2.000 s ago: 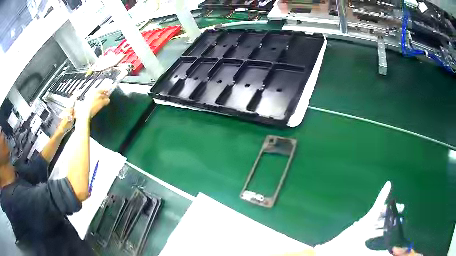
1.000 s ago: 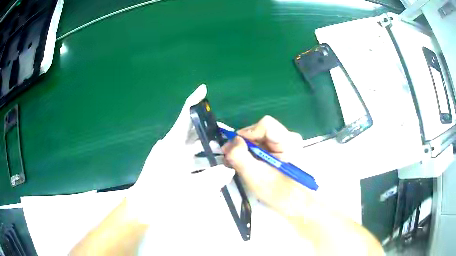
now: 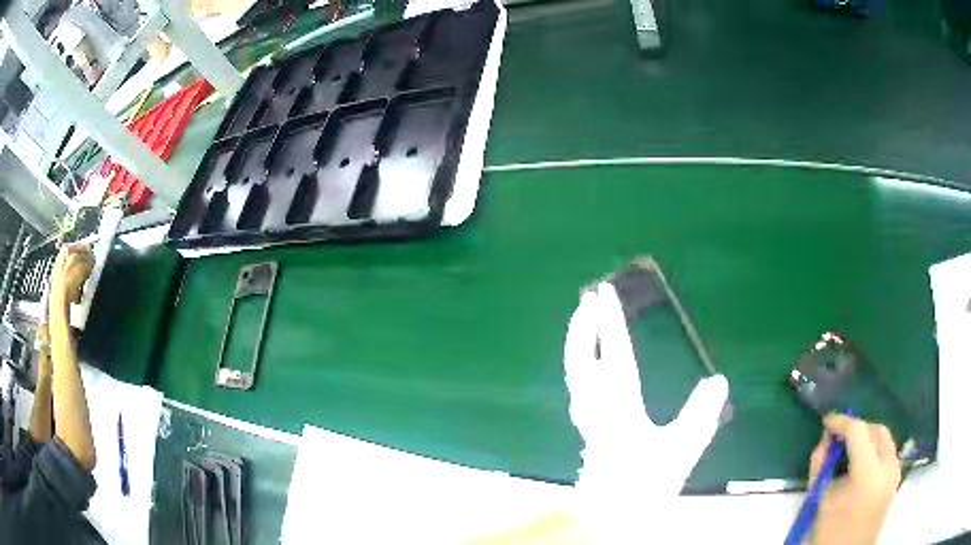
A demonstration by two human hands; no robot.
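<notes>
My left hand (image 3: pixel 628 399), in a white glove, spans a phone middle frame (image 3: pixel 684 319) over the green mat, fingers at one long side and thumb at the other. Whether the frame touches the mat is unclear. My bare right hand (image 3: pixel 860 477) holds a blue pen (image 3: pixel 818 495). A second, blurred dark frame (image 3: pixel 830 373) is at its fingertips, with orange and pale spots at its upper end; whether the hand grips it is unclear. Another greyer frame (image 3: pixel 247 326) lies flat at left, with a silvery patch at its lower end.
A black blister tray (image 3: pixel 346 144) on a white base is at upper left. White paper (image 3: pixel 394 490) covers the near edge. Dark frames (image 3: pixel 216 495) stand at lower left. A person's arm (image 3: pixel 66 373) works at far left, near a red rack (image 3: pixel 160 138). A white sheet is at right.
My view has swung back left from the close work. My hands have separated; the left spans a frame, while the right keeps the pen beside another frame.
</notes>
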